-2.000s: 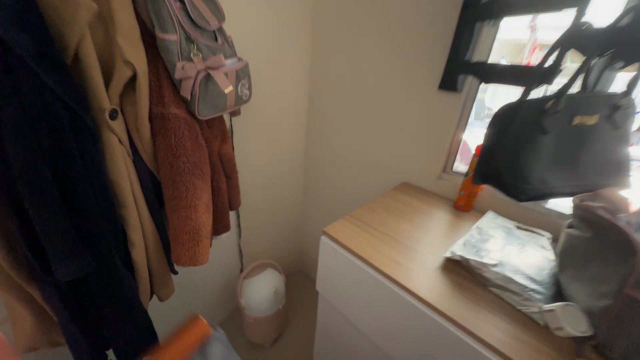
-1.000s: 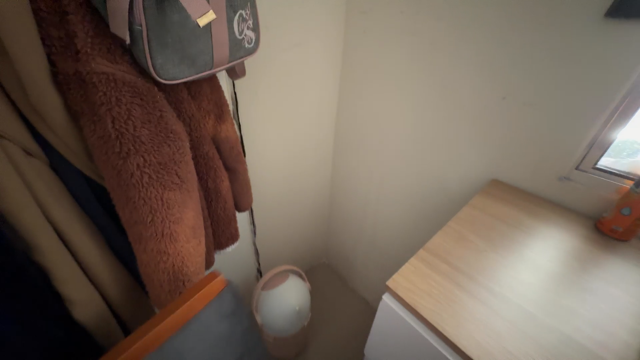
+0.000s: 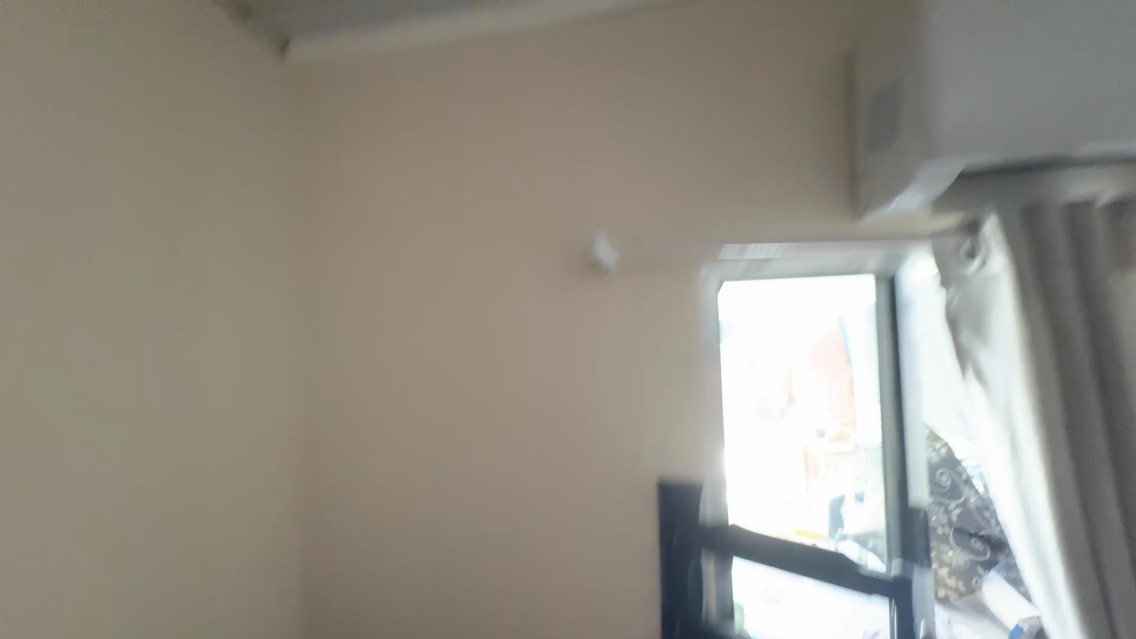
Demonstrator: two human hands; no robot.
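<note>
Neither my left hand nor my right hand shows in the head view, so what they hold or touch is hidden. The view is blurred and takes in the upper part of a room corner. A bright window stands right of the middle, with a dark rack or frame across its lower part. A light curtain hangs at the window's right side from a curtain rod, whose pale end sticks out to the left over the wall.
Beige walls meet in a corner on the left. A white box-shaped unit, perhaps an air conditioner, is mounted high at the upper right. A patterned dark cloth or object shows behind the curtain's edge.
The view has swung far upward and to the right. The coats, the backpack, the pink bin and the wood-topped dresser seen earlier are out of view.
</note>
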